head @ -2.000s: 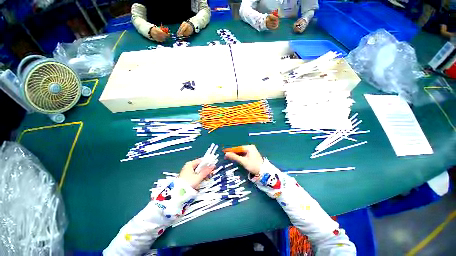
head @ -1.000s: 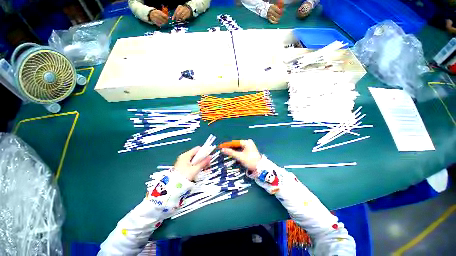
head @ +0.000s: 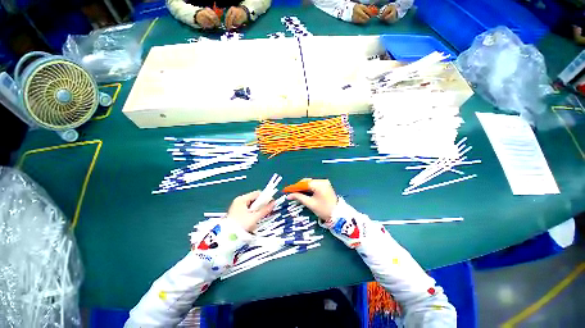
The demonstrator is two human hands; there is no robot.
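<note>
My left hand (head: 247,210) holds a small fan of white leads (head: 267,193), pointing up and to the right. My right hand (head: 319,198) is just right of it, thumb and finger together at the leads' side, with a bright orange finger cot (head: 297,187) at the fingertip. Whether a small part is pinched there is hidden. A loose heap of white pieces with dark blue bands (head: 282,238) lies under and between my hands. A neater pile of blue-banded white pieces (head: 208,163) lies beyond, to the left. An orange bundle (head: 304,136) lies at the centre.
A long cream box (head: 211,86) spans the back. White tubes (head: 415,125) are stacked at right, near a printed paper sheet (head: 518,154). A single white stick (head: 423,221) lies right of my hands. A fan (head: 62,96) and plastic bag (head: 38,250) are at left. Two people sit opposite.
Between the earlier frames the view shifts, raising the bench in the picture. My hands stay close together at the leads. The hands of the person opposite at right have come together.
</note>
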